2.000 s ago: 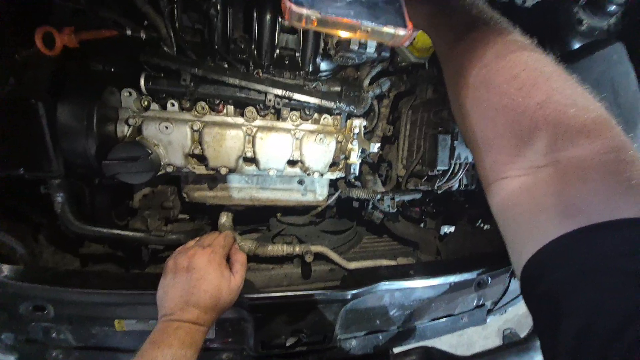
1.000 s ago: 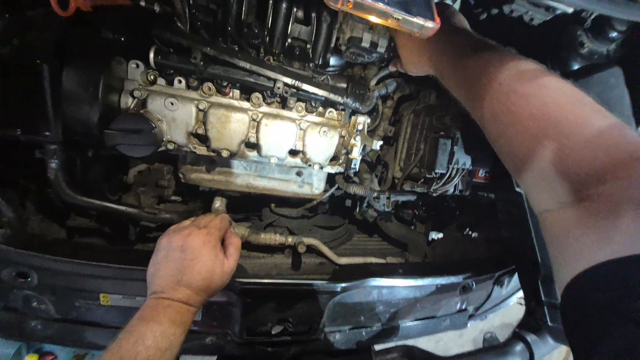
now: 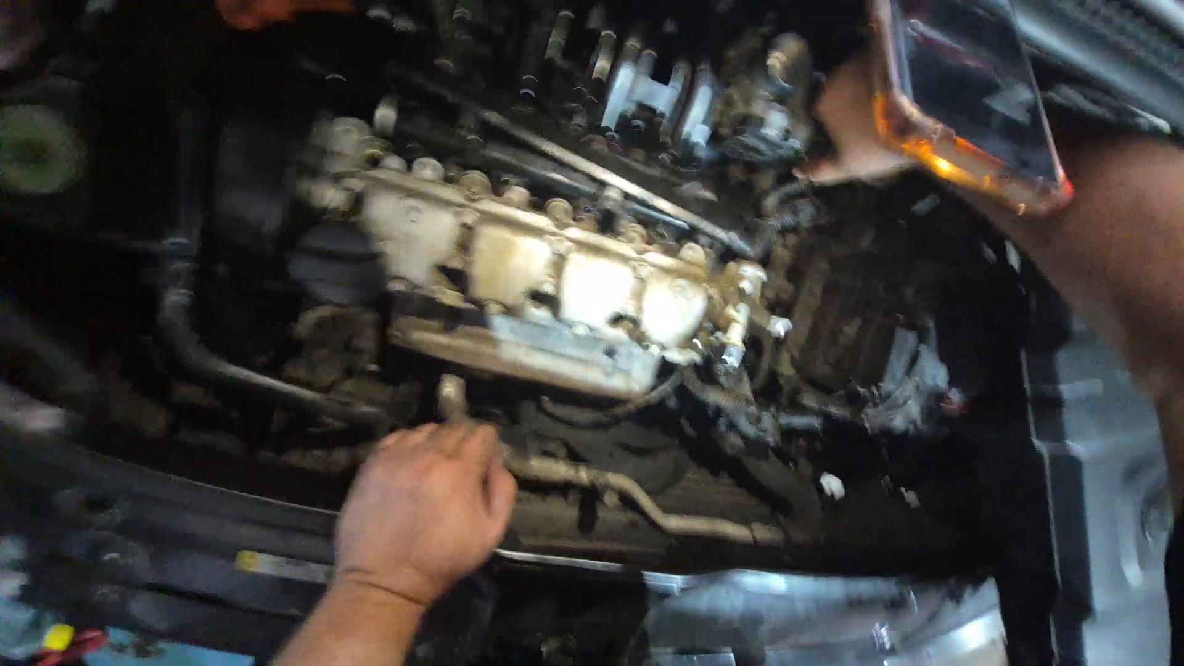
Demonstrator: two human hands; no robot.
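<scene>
My left hand [image 3: 425,509] is closed around a metal pipe with a fitting [image 3: 451,396] that stands up above my fingers; the pipe [image 3: 684,525] runs on to the right. Above it lies the engine's pale metal valve cover [image 3: 518,264], brightly lit in the middle, with a black oil filler cap [image 3: 335,262] at its left end. My right hand [image 3: 856,125] is at the upper right, beside the intake side of the engine, partly hidden by a smartphone in a clear case [image 3: 971,102]. The phone overlaps my wrist; what supports it is unclear, as is what my right fingers touch.
A black hose [image 3: 222,365] curves at the left. The front crossmember [image 3: 203,518] runs below my left hand. Wiring connectors [image 3: 911,375] sit at the right, near the fender edge [image 3: 1101,462]. An orange part [image 3: 277,9] shows at top left. The view is blurred.
The view has turned and shifted. The phone now overlaps my right wrist and shows more fully than before. My left hand stays on the pipe.
</scene>
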